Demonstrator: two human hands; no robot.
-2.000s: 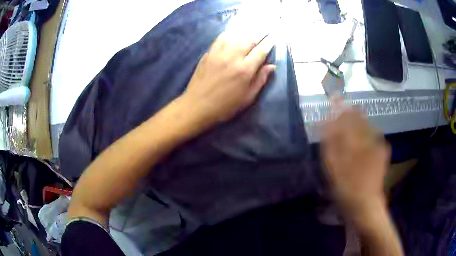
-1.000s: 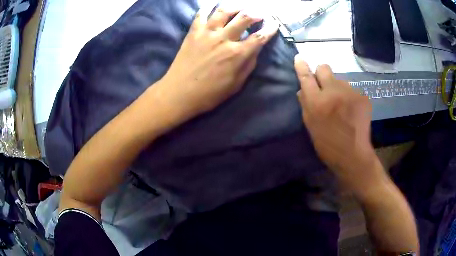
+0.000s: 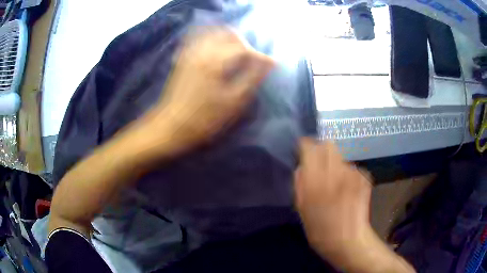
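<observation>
A dark grey-purple garment panel (image 3: 213, 176) lies over the white machine table and hangs down over the lap. My left hand (image 3: 213, 80) is blurred and lies on the cloth at upper centre, below the glare; whether it grips cannot be told. My right hand (image 3: 334, 192) is at the panel's right edge, with fingertips at the cloth; it seems to pinch the edge. The needle area is hidden in bright glare. Light grey cloth (image 3: 139, 234) shows below my left forearm.
A ruler strip (image 3: 395, 127) runs along the table's front edge. Two dark flat objects (image 3: 410, 53) lie right of the needle area. Yellow loop handles (image 3: 482, 125) are at the right edge. A small fan (image 3: 9, 56) stands at far left, and part of a red basket (image 3: 42, 208) shows lower left.
My right hand has moved down and left along the panel's right edge. My left hand has shifted slightly down and left. The snips seen earlier by my right hand are no longer visible.
</observation>
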